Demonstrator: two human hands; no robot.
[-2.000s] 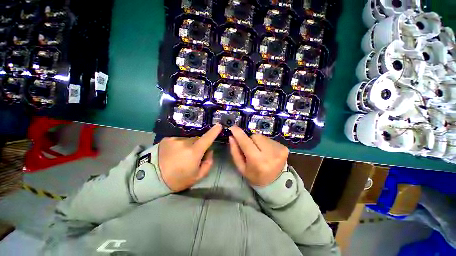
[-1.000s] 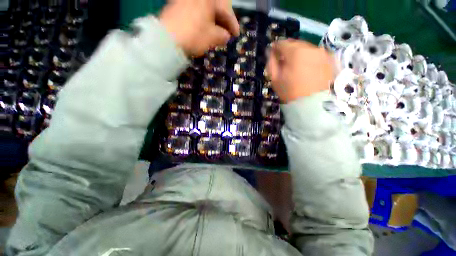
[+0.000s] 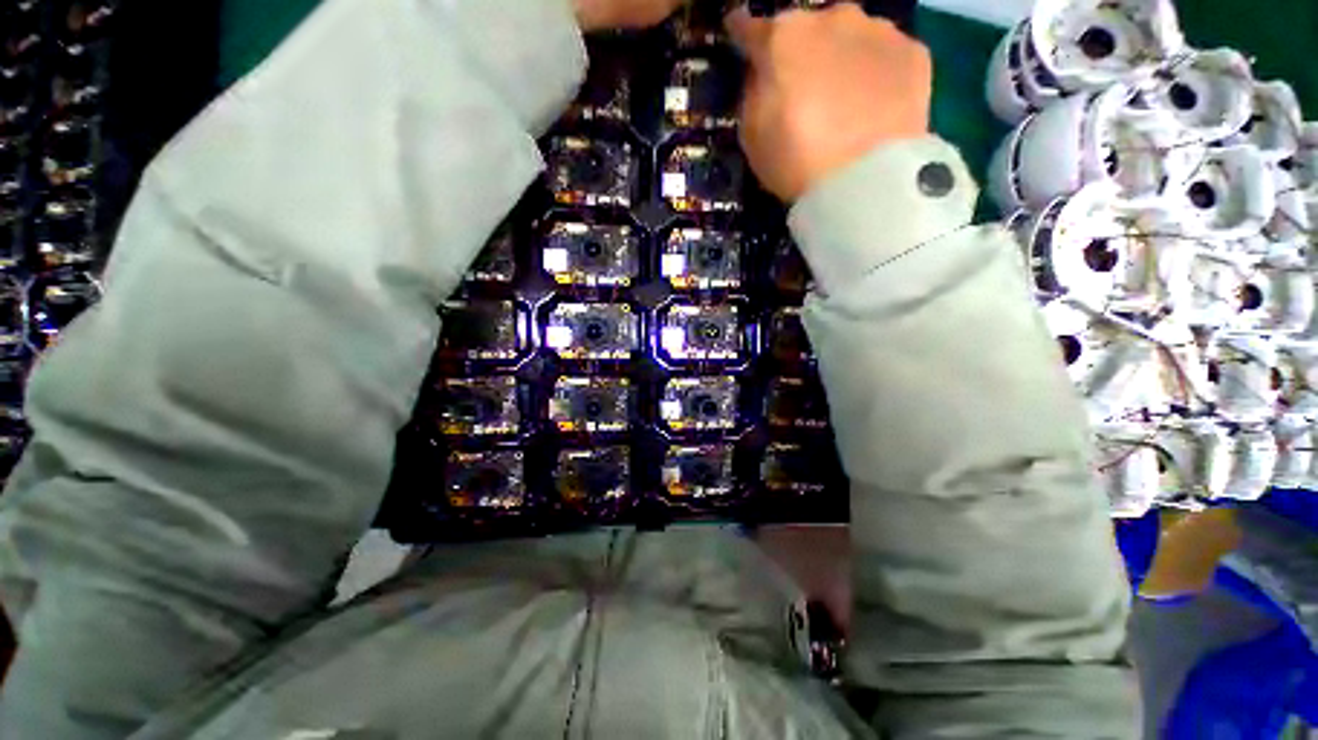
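Note:
A black blister tray (image 3: 651, 513) lies in front of me, with a small dark camera module in each visible pocket, such as one camera module (image 3: 590, 331) near the middle. Several modules show a small white square. My left hand (image 3: 625, 12) is mostly cut off by the top edge above the tray; what its fingers do is not visible. My right hand (image 3: 836, 90) is over the far right part of the tray, its index finger reaching left at the top edge. Whether its fingertips hold anything is not visible. My sleeves cover the tray's sides.
White camera housings (image 3: 1099, 253) with thin cables stand packed at the right on the green bench (image 3: 954, 87). Another dark tray of modules (image 3: 65, 217) lies at the far left. Blue items and a brown cardboard piece (image 3: 1188, 552) are below the bench at the lower right.
From two seconds ago, both hands have moved from the tray's near edge to its far end. Since one second ago, my left hand has mostly left the picture at the top and the view has shifted.

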